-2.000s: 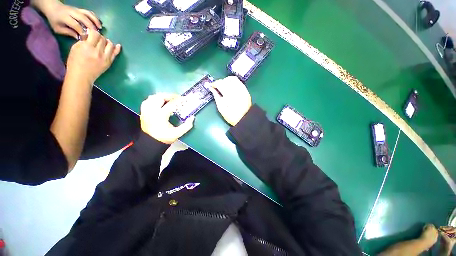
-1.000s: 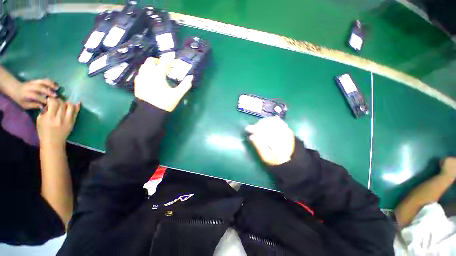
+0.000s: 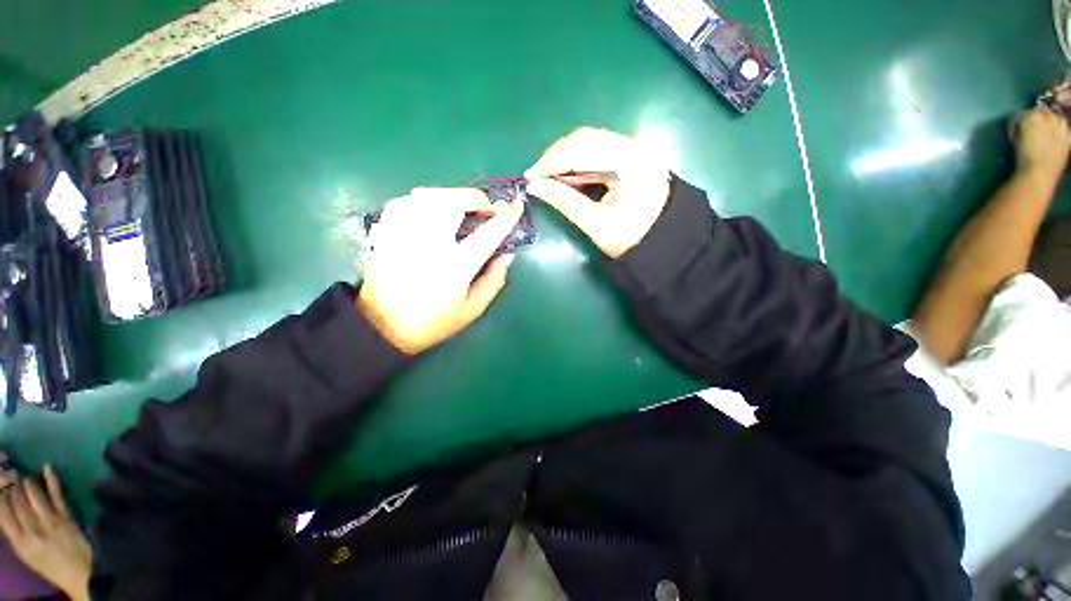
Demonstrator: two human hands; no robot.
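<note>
A black handset housing (image 3: 512,231) lies on the green bench in the middle, mostly hidden under my left hand (image 3: 437,261), which grips it. Its right end shows beyond the fingers, with thin reddish wires above it. My right hand (image 3: 605,190) is at that end and holds a slim dark tool, likely tweezers (image 3: 585,179). The tool's tip and the fingertips meet at the housing's edge; what they touch is too small to tell.
Stacked handsets (image 3: 147,223) stand at the left, with more piled beside them. A single handset (image 3: 712,49) lies at the top right near a white line. Other people's hands show at the lower left (image 3: 45,528) and right (image 3: 1039,139). The pale edge strip (image 3: 176,49) curves at the upper left.
My left hand has left the pile and now grips a housing in the middle. My right hand has come to that housing with the slim tool. The view has shifted.
</note>
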